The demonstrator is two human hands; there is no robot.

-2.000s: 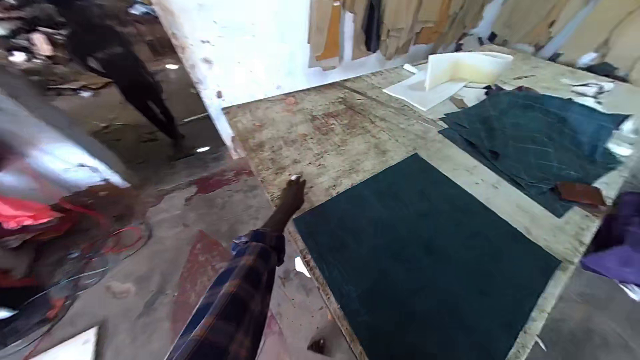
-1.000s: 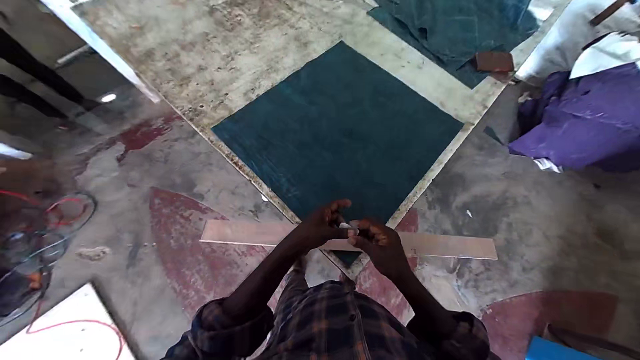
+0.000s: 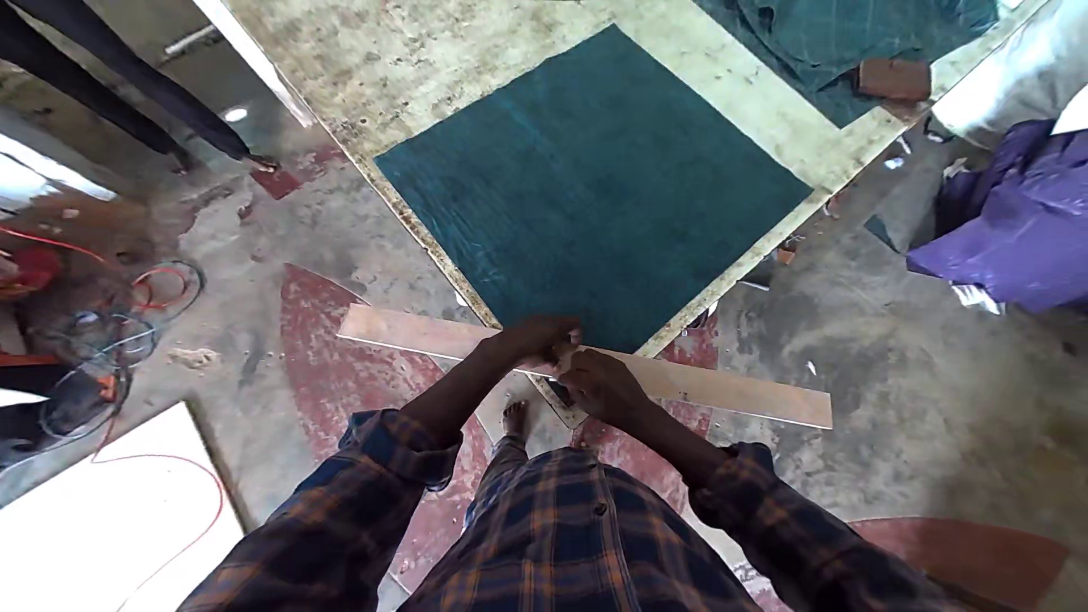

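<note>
My left hand [image 3: 535,340] and my right hand [image 3: 602,384] meet over the table's near corner, fingers bent around something small that they largely hide. Beneath them a long flat wooden strip [image 3: 731,391] lies crosswise over that corner, both ends sticking out past the table's edges. A dark green rectangular sheet [image 3: 595,178], perhaps leather, lies flat on the worn table [image 3: 382,68], its near corner partly under the strip. What exactly is between my fingers cannot be told.
More dark green sheets [image 3: 867,34] and a brown block [image 3: 894,79] lie at the table's far right. Purple material [image 3: 1011,221] is on the right. Cables [image 3: 127,331] and a white board [image 3: 127,510] lie at left on the floor. Another person's legs [image 3: 127,93] are at upper left.
Two seconds ago one hand was at the table's left edge; now both are together at the near corner. The view has swung downward. Since one second ago the hands have drawn closer together.
</note>
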